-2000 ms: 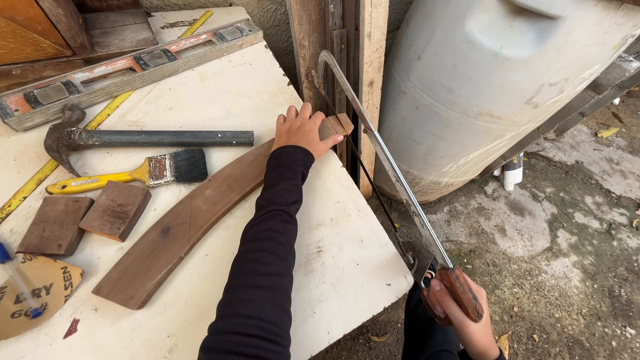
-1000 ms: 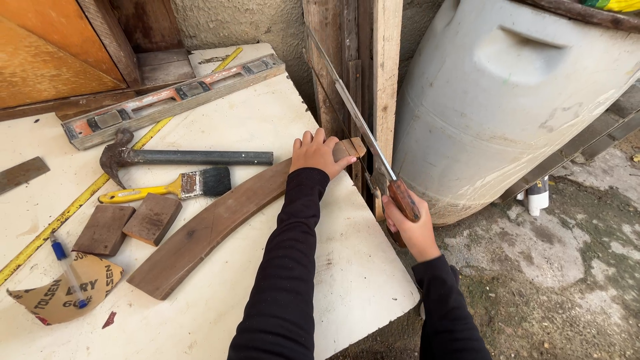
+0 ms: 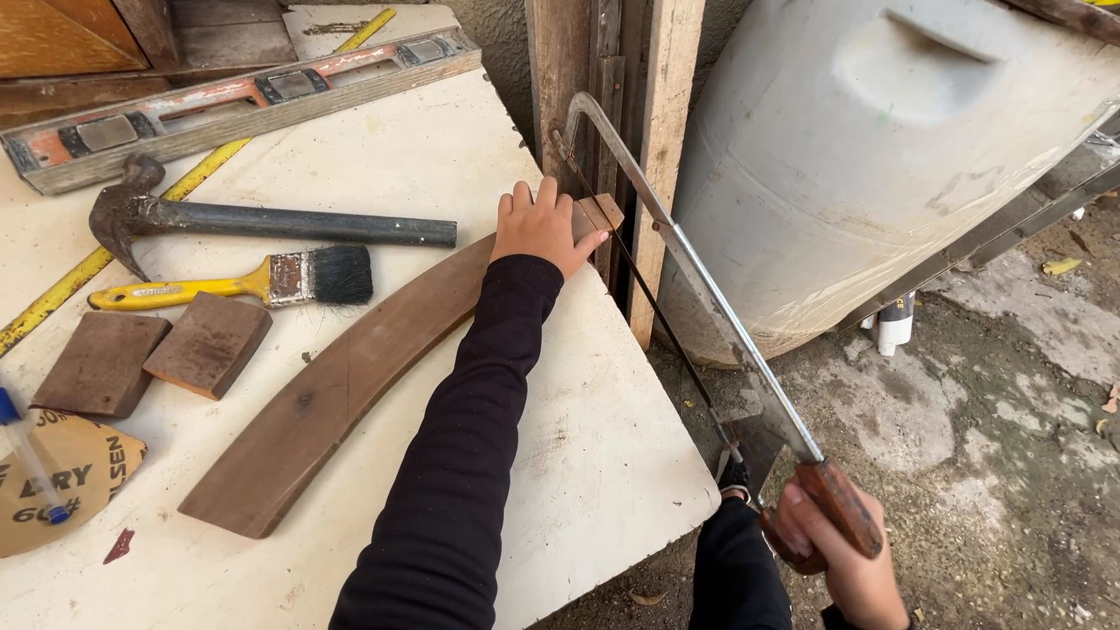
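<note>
A curved brown wooden board lies across the white tabletop, its far end just past the table's edge. My left hand presses on the board near that end, fingers spread over its top and thumb along the near side. In my right hand, at the lower right beyond the table, is the wooden handle of a hacksaw. The saw's thin blade crosses the board's end just right of my left thumb, in or at a cut line. Its metal frame arches above, the far tip near the upright planks.
On the white table lie a spirit level, a claw hammer, a yellow-handled paintbrush, two wood blocks, sandpaper, a pen and a yellow rule. Upright planks and a plastic barrel stand beyond.
My right hand, close to the board a second ago, has drawn the hacksaw back toward the lower right. My left hand stays on the board.
</note>
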